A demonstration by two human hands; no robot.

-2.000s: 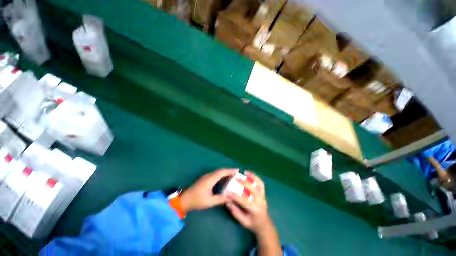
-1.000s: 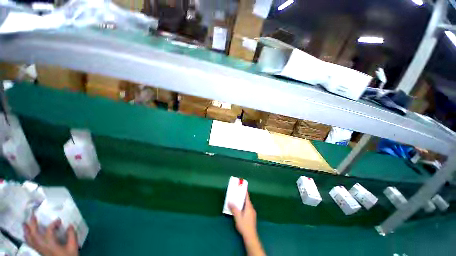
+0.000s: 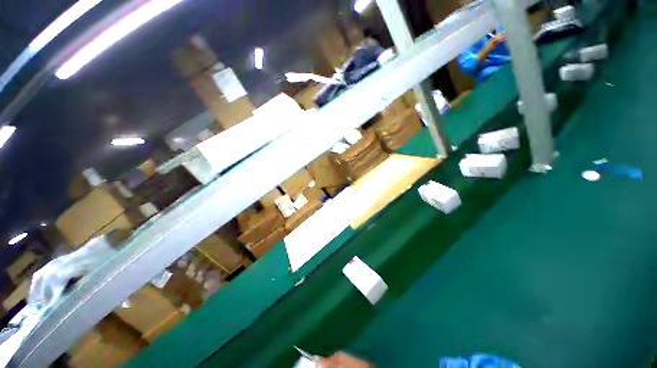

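Note:
A hand, apparently my right hand (image 3: 347,361), is at the bottom edge, mostly cut off, with its fingers at a white carton (image 3: 305,361). Only the carton's top and a thin raised flap show. A blue sleeve (image 3: 477,361) shows at the bottom edge, right of the hand. My left hand is not seen. A closed white carton with a small red mark (image 3: 365,279) lies alone on the green belt above the hand. Another white carton (image 3: 440,196) lies further right along the belt.
More cartons (image 3: 483,166) lie along the belt to the upper right. A grey post (image 3: 529,86) and overhead shelf edge (image 3: 288,151) cross the view. A white round spot (image 3: 591,175) and blue strip (image 3: 625,172) lie on the bench. A person in blue (image 3: 483,56) is beyond.
The view has swung right and tilted. The carton that my right hand held is now loose on the belt. The grouped cartons and my left hand have left the view.

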